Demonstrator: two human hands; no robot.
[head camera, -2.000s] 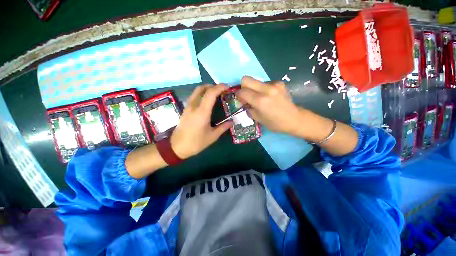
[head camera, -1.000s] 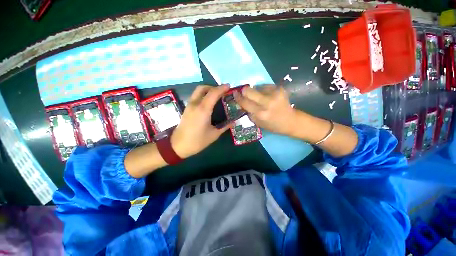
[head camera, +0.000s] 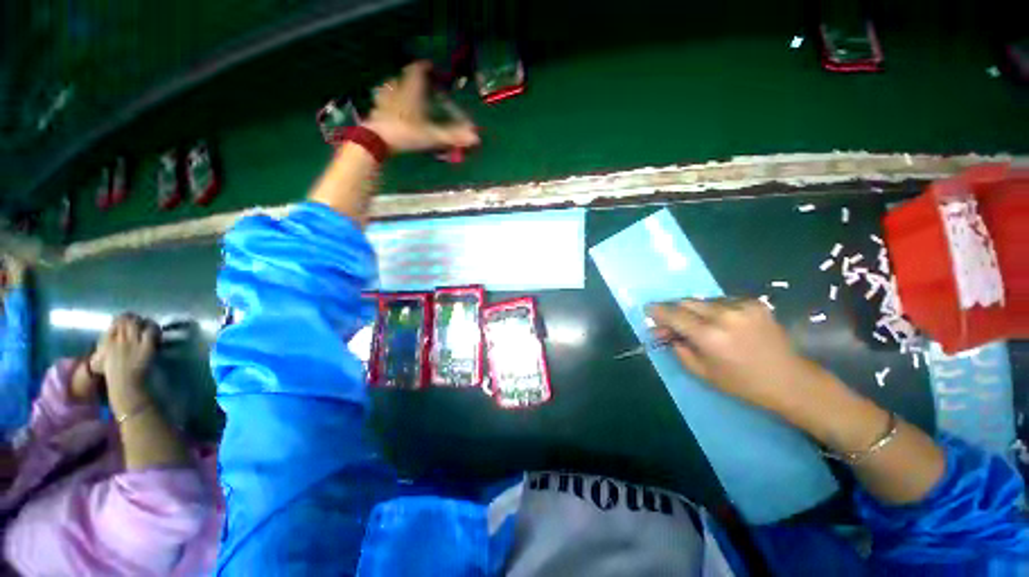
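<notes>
My left hand is stretched out over the green conveyor belt, blurred, with a red-edged phone assembly partly showing at its fingers; I cannot tell whether it grips it. My right hand is over a light-blue sheet, its fingers closed on slim tweezers that point left. Several open red phone assemblies lie in a row on the dark bench left of centre, the leftmost partly hidden by my left sleeve.
The conveyor belt carries spaced phones beyond a worn pale edge. A die-cut sticker sheet lies behind the row. A red bin and scattered white slips are at right. Another person's hands are at left.
The view has shifted left and up. My left hand has left the phone in front of me and reached over the belt. My right hand has moved off that phone, which is gone from there.
</notes>
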